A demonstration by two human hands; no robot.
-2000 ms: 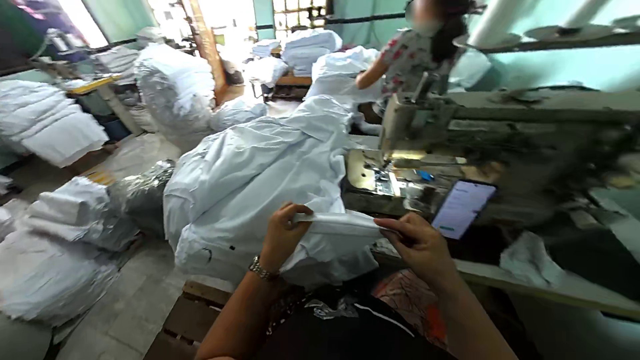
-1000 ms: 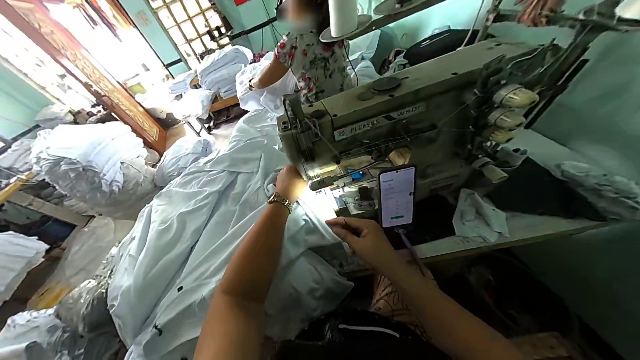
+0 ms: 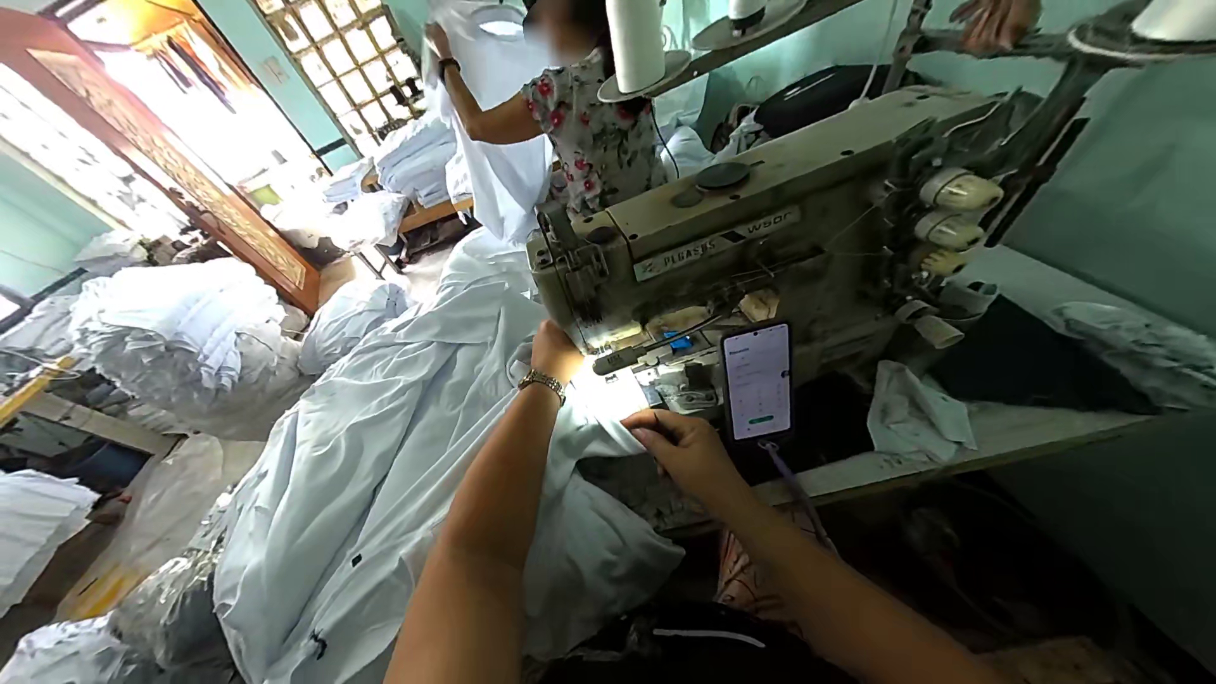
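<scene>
White fabric [image 3: 380, 427] runs from the left up under the lit needle area of a Pegasus industrial sewing machine [image 3: 741, 228]. My left hand [image 3: 556, 353], with a metal-banded watch [image 3: 542, 384] on the wrist, rests on the cloth just left of the presser foot; its fingertips are hidden beside the machine head. Between the thumb and fingers of my right hand [image 3: 679, 446] is the fabric's near edge, in front of the needle plate. A smartphone [image 3: 757, 382] with a lit screen stands upright against the machine, right of my right hand.
Thread cones [image 3: 635, 43] stand above the machine. Behind it a person [image 3: 598, 133] holds up white cloth. Wrapped bundles of white garments [image 3: 190, 332] fill the left side. A cloth scrap [image 3: 917, 413] and dark fabric [image 3: 1035, 366] lie on the table [image 3: 1007, 437] at right.
The fabric edge, held stretched between both hands two seconds ago, now lies at the needle area. My left hand has moved up beside the machine head. The person behind has raised white cloth. The view has turned.
</scene>
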